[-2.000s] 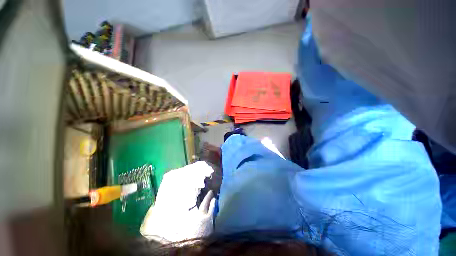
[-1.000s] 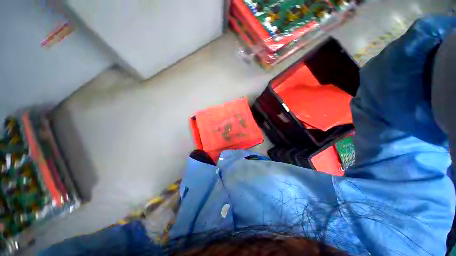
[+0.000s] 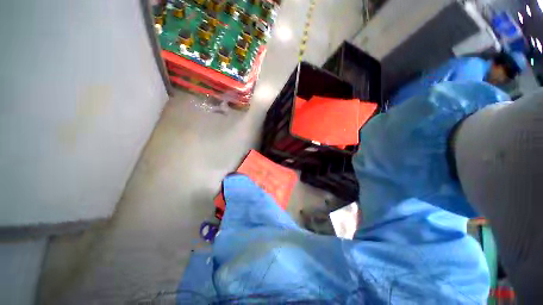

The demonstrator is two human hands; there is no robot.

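My right hand (image 3: 506, 161), in a pale grey-white knit glove below a dark cuff, is very close at the right edge. It is blurred and cut off, and its fingers cannot be seen. My left hand is not in view. Nearest in front of me, beside my blue clothing, a small stack of red-orange foam sheets (image 3: 271, 179) lies on the floor. A black crate (image 3: 280, 125) beyond it holds more red-orange sheets (image 3: 326, 121).
Green circuit boards (image 3: 208, 36) lie on red-orange foam at the upper left, beside a large pale cabinet (image 3: 71, 119). Another black crate (image 3: 363, 65) stands behind. A person in blue (image 3: 470, 70) is at the upper right. A white item (image 3: 345, 220) shows beside my clothing.
The view has swung away from the green-matted booth to the floor and crates. My gloved hand, at the board two seconds ago, has left that place. The person at upper right has come into view.
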